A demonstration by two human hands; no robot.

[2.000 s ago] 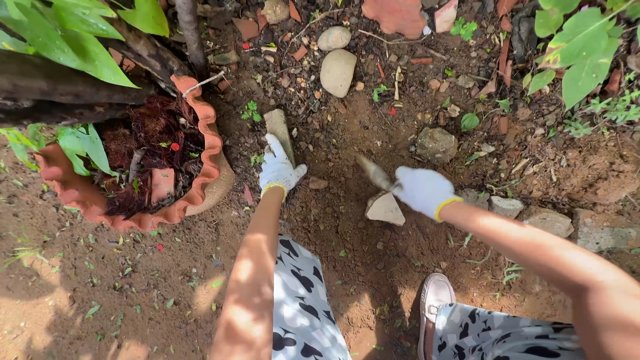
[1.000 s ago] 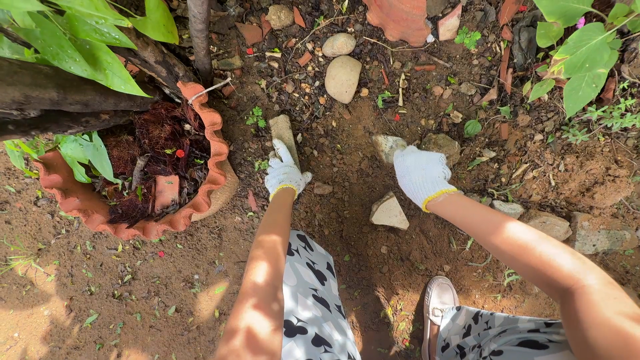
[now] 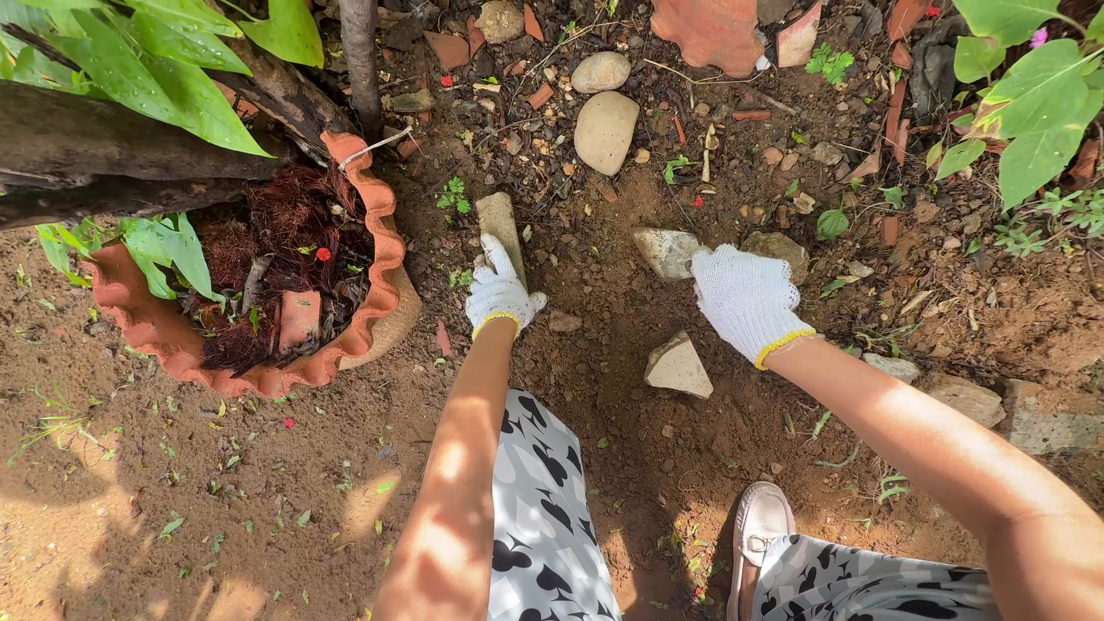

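Note:
My left hand [image 3: 500, 293], in a white knit glove, holds the lower end of a long flat grey stone [image 3: 502, 220], with a finger along it and the thumb at its right. My gloved right hand [image 3: 746, 297] is curled round the right end of a pale, pointed, soil-marked thing [image 3: 666, 252]. Whether that is a stone or a trowel blade cannot be told; its gripped end is hidden. Just below lies an angular whitish stone [image 3: 680, 366], apart from both hands. A brownish rock [image 3: 776, 253] sits behind the right hand, partly covered.
A scalloped terracotta pot [image 3: 379, 207] holding coir and shards stands at the left beside a dark trunk [image 3: 112, 147]. Two rounded stones [image 3: 606, 129] and a broken terracotta piece [image 3: 711, 34] lie at the top. Rocks [image 3: 962, 398] line the right, near my shoe [image 3: 761, 526].
From the first frame, my right hand and the pale pointed thing have moved up, away from the whitish stone. My left hand stays at the long flat stone.

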